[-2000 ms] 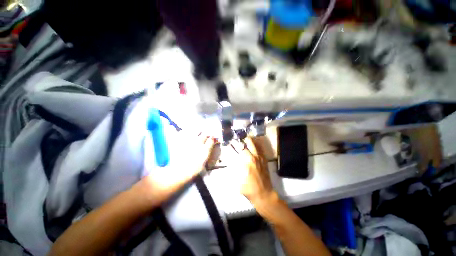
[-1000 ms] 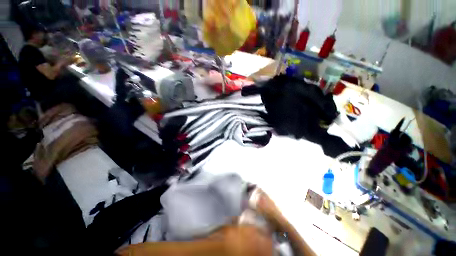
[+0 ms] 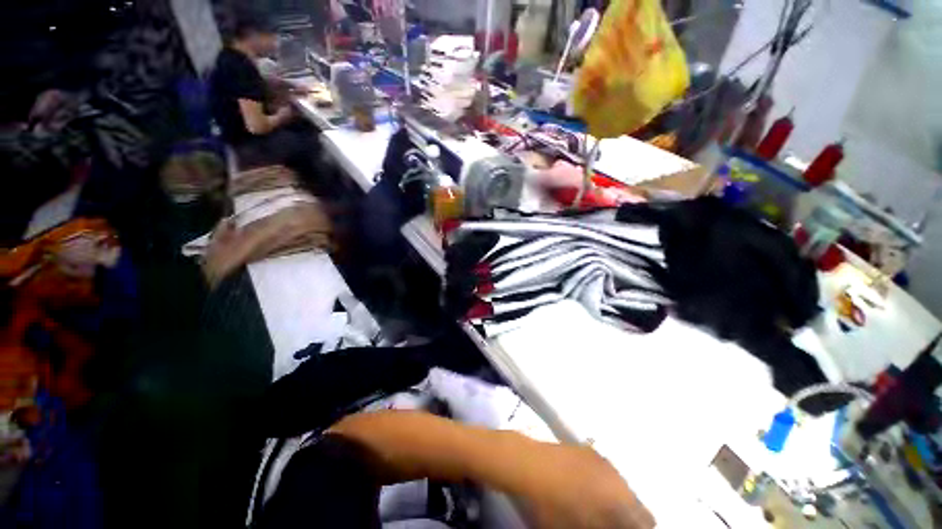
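One bare forearm [image 3: 485, 455] crosses the lower middle; which arm it belongs to is unclear. Its left end meets black fabric [image 3: 331, 470], and no fingers show. Neither of my hands can be made out. Pale grey and white panels [image 3: 480, 403] lie behind and below the forearm. Striped black, white and grey panels with small red parts [image 3: 578, 269] lie bundled on the white table [image 3: 620, 377]. A heap of black fabric [image 3: 733, 269] adjoins them on the right.
The sewing machine [image 3: 888, 486] is cut off at lower right, near a blue tool [image 3: 780, 429]. A person in black [image 3: 243, 98] sits at upper left. Brown cloth [image 3: 274, 232] lies on a left-hand surface. A yellow bag [image 3: 630, 67] hangs at the top. Orange cloth [image 3: 57, 310] is at far left.
The view has swung left from the machine, which now sits at lower right. Both hands were at the needle two seconds ago; now one forearm reaches left across the panels.
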